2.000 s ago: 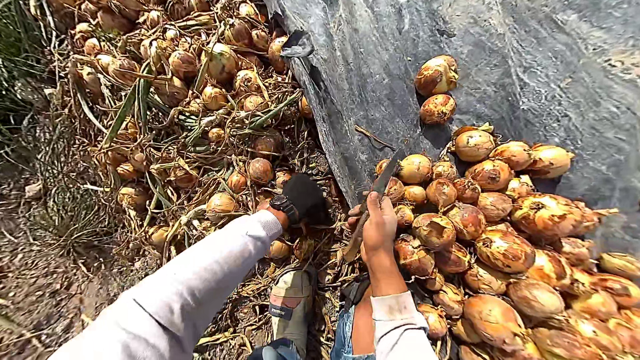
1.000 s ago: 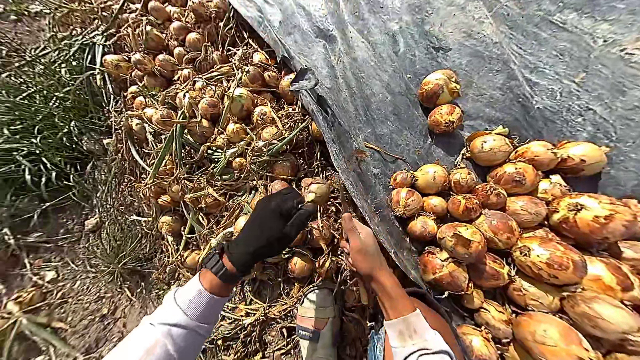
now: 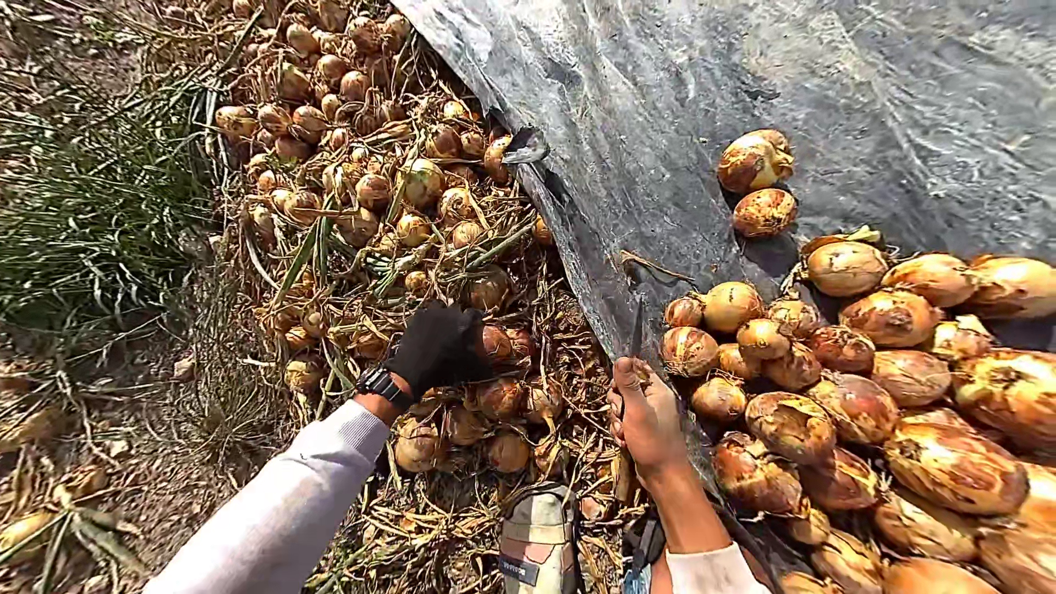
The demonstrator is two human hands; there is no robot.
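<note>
My left hand, in a black glove with a watch at the wrist, reaches down among the onions with dry stalks. Its fingers are at a reddish onion; whether they grip it cannot be told. My bare right hand is closed on a knife, its narrow blade pointing up over the edge of the grey plastic sheet. Right of this hand lie many trimmed onions in a heap on the sheet.
The grey plastic sheet covers the upper right, with a few onions apart from the heap. Green grass grows at the left. A shoe stands on dry stalks at the bottom centre, beside the stalked onions.
One second ago my left hand held an onion up near my right hand; now that hand is down in the pile. My right hand has turned so the knife blade shows upward.
</note>
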